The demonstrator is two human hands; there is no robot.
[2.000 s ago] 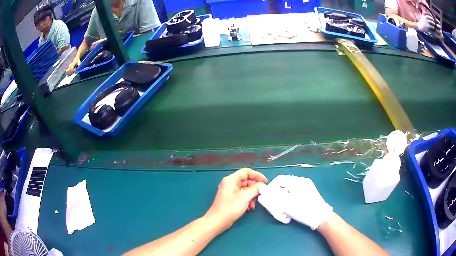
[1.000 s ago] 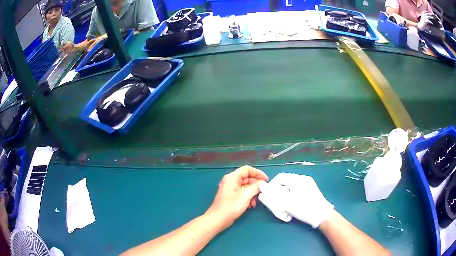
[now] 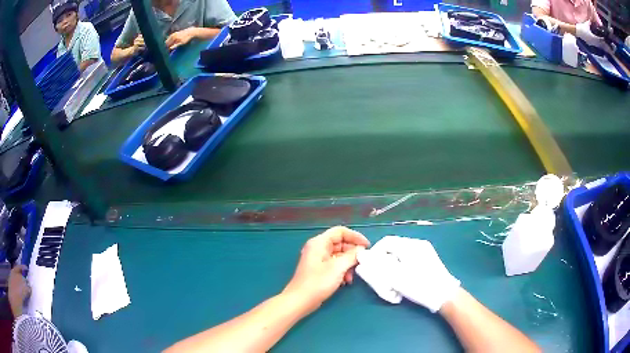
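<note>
My bare left hand (image 3: 327,265) and my white-gloved right hand (image 3: 407,271) meet above the green bench at the bottom centre. My left thumb and fingers are pinched together at white material beside the gloved fingertips. I cannot tell glove from any small cloth there, and the gloved fingers are partly hidden. No headphones are in my hands. A white paper slip or cloth (image 3: 109,282) lies on the bench to the left. A white pump-top bottle (image 3: 529,241) stands to the right.
A blue tray (image 3: 166,174) with black headphones and a black case lies on the green belt. Another blue tray (image 3: 591,286) holds black ovals at the right edge. A yellow guide bar (image 3: 521,110) slants across the belt. A small fan (image 3: 39,336) is at lower left. People sit beyond the belt.
The belt tray with headphones has moved right and slightly away. Another person's hand now shows at the lower left edge. My hands have stayed together in nearly the same place.
</note>
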